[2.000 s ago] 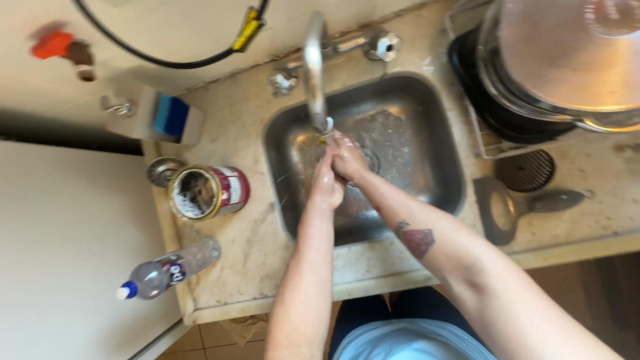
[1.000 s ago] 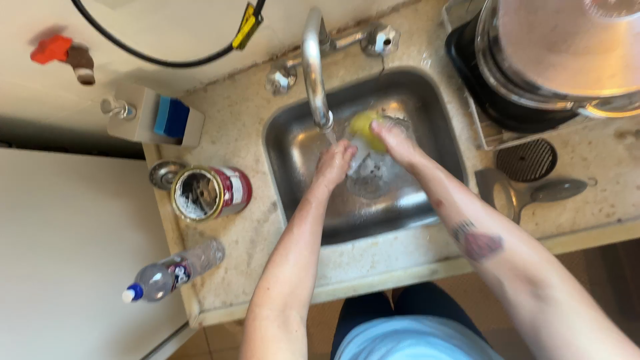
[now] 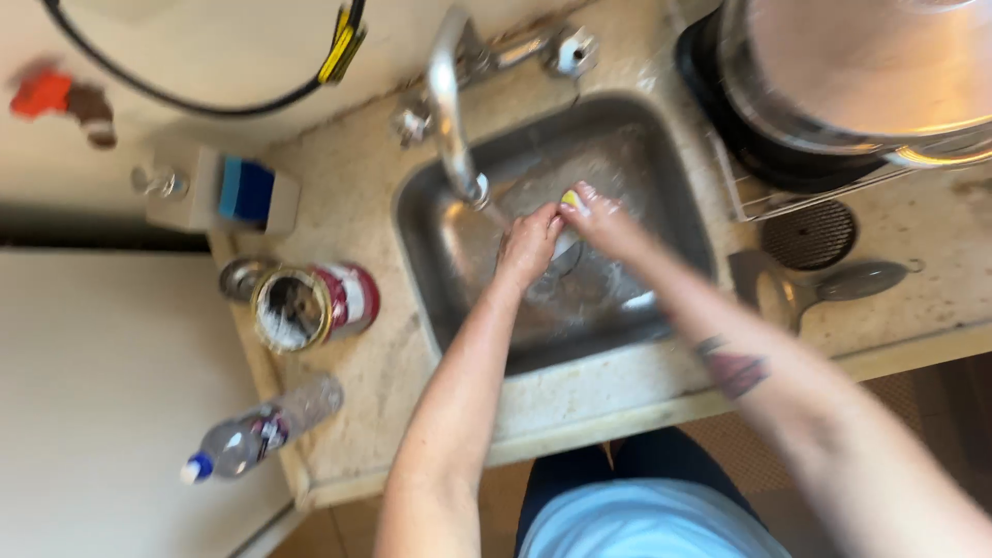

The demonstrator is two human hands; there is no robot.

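Observation:
Water runs from the curved metal faucet (image 3: 457,116) over the stainless steel sink (image 3: 573,360). My left hand (image 3: 528,244) is wet under the stream, its fingers bent; whether it grips anything is hidden. Close beside it, my right hand (image 3: 603,221) has its fingers closed around a small yellow-green thing (image 3: 572,201), mostly covered and probably a sponge. White suds show on the right fingers. Both hands are above the sink's drain, nearly touching each other.
Left of the sink stand a soap dispenser with a blue sponge (image 3: 246,190), an open can (image 3: 302,308) and a plastic bottle (image 3: 267,426). At the right are a large metal pot (image 3: 868,70), a round black strainer (image 3: 808,234) and a grey-handled utensil (image 3: 860,281).
One second ago the yellow-green thing showed more fully in my right hand, farther from my left. Two seconds ago my hands were together. The right hand has moved back toward the left.

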